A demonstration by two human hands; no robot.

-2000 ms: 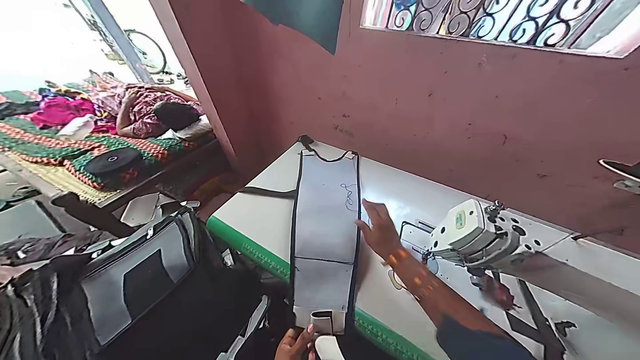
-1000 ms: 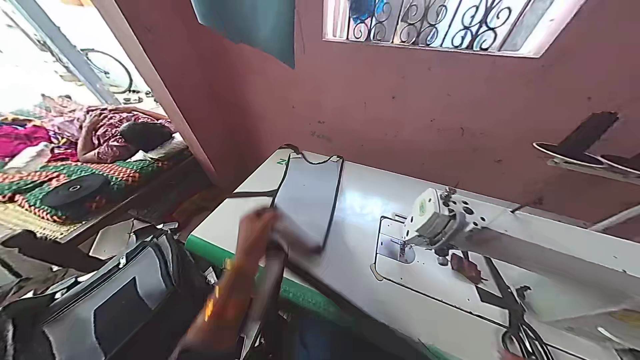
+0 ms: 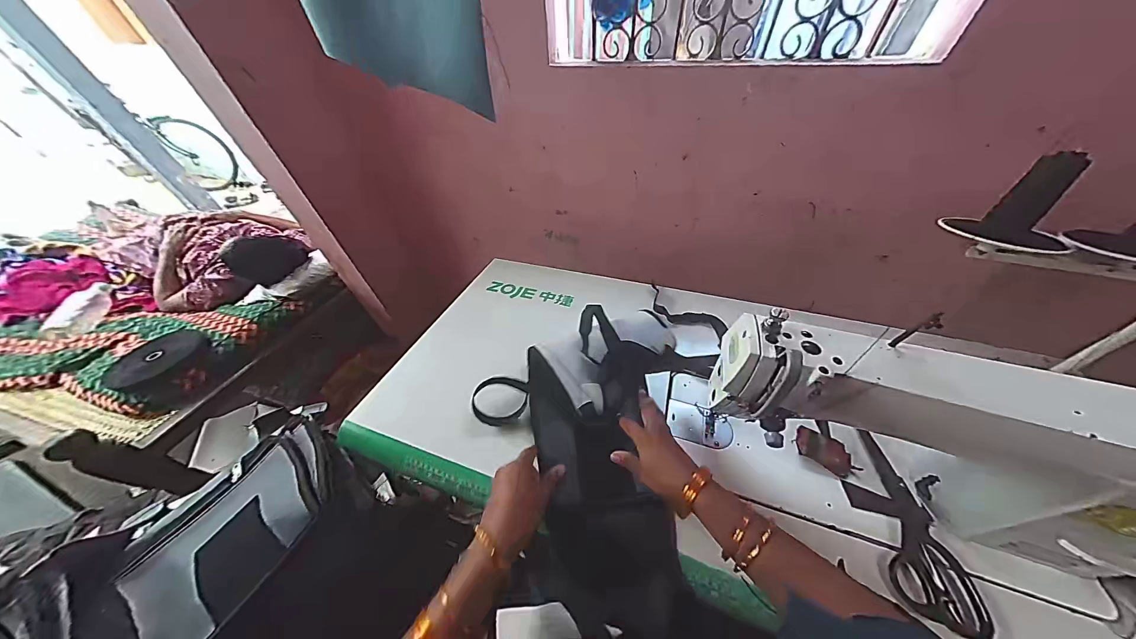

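A black and grey fabric piece with straps [image 3: 590, 444] lies over the front edge of the white sewing machine table [image 3: 453, 346]. My left hand [image 3: 519, 497] grips its left edge, the thumb on top. On its right side rests my right hand [image 3: 657, 448], fingers spread over the dark fabric; whether it pinches the cloth I cannot tell. A black strap loop [image 3: 500, 401] sticks out to the left on the table top. The sewing machine head [image 3: 754, 364] stands just right of the fabric, its needle area beside my right hand.
Black-handled scissors [image 3: 936, 577] lie at the right, near a small reddish object [image 3: 824, 451]. Grey and black fabric pieces [image 3: 240, 541] are piled at the lower left. Behind them a person [image 3: 213, 257] lies on a bed beside a black roll [image 3: 155, 358]. Thread cones' stands are not distinguishable.
The flat grey panel seen earlier on the table is out of view or covered. A bulkier black and grey piece with straps now lies there, with both my hands at it.
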